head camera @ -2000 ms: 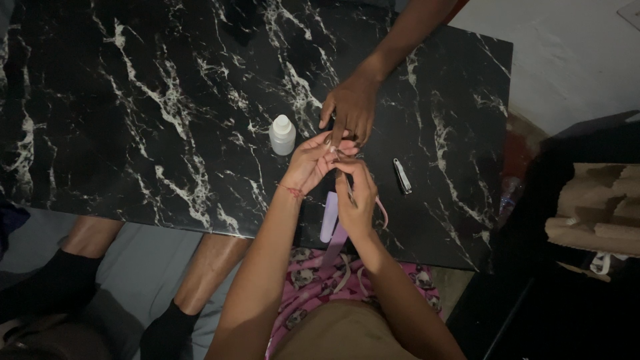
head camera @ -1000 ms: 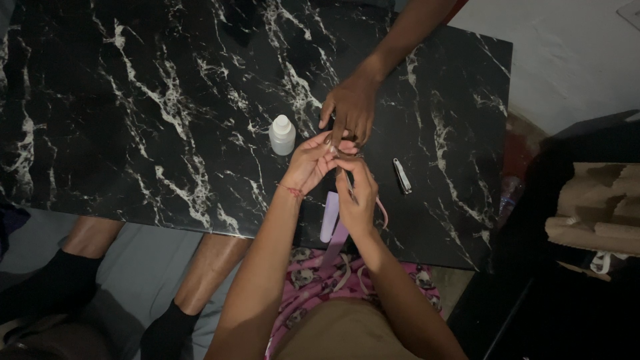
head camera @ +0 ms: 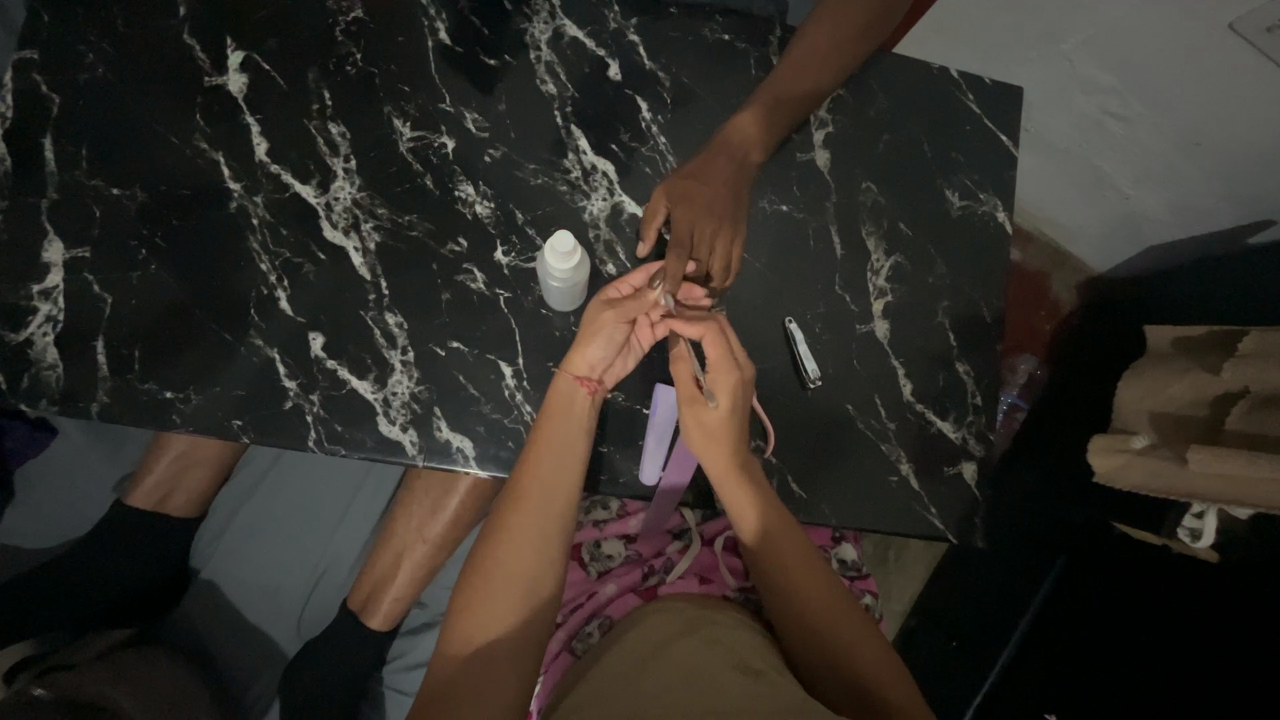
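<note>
My left hand (head camera: 622, 325), with a red string at its wrist, holds a finger of another person's hand (head camera: 705, 215) that reaches in from the top. In my right hand (head camera: 718, 385) is a thin metal manicure tool (head camera: 699, 368), its tip at that person's fingertip. The exact contact is too small to tell. A white plastic bottle (head camera: 564, 272) stands upright to the left of my hands. To their right lies a metal nail clipper (head camera: 802, 353). A lilac flat-sided object (head camera: 658, 435) lies below my hands, beside a purple strap (head camera: 671, 485).
The black marble-patterned table (head camera: 300, 250) has its near edge close to my body. Another person's legs in black socks (head camera: 340, 655) rest on grey cloth at lower left. Brown paper or cardboard (head camera: 1190, 415) lies beyond the table at the right.
</note>
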